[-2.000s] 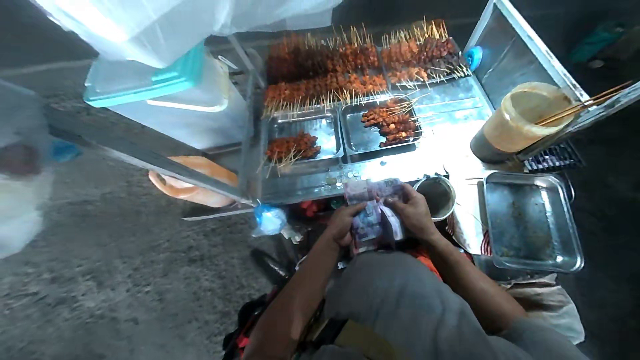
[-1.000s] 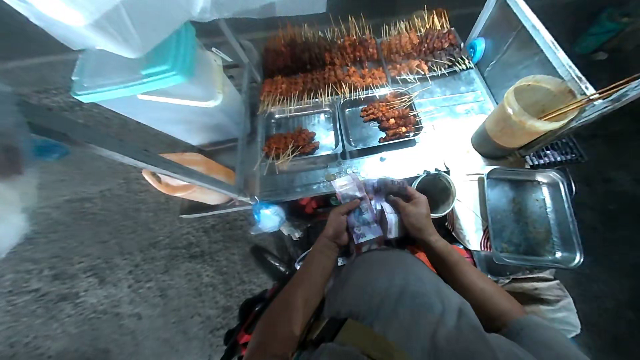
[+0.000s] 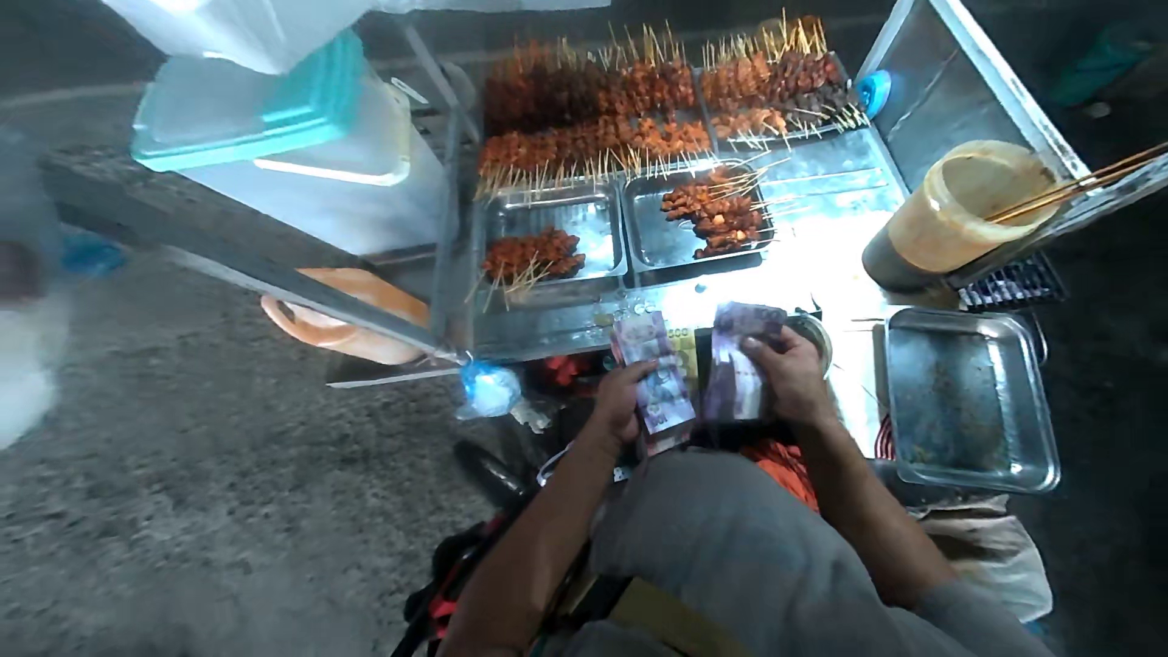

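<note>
My left hand holds a stack of banknotes, its thumb lying across them, at the front edge of a metal food cart. A yellow banknote shows behind that stack's right side. Purple banknotes are gripped in my right hand, a little apart from the left stack. Past my hands, skewered meat lies in two metal trays: one bunch in the left tray, another in the right tray. Rows of more skewers fill the back.
A plastic container of dark liquid with sticks stands at the right, above an empty metal pan. A metal can is behind my right hand. At the left are a teal-lidded container, an orange plastic container and the cart's frame.
My hands, close together two seconds ago, are now farther apart, with the banknotes split between them. A yellow note now shows beside the left stack.
</note>
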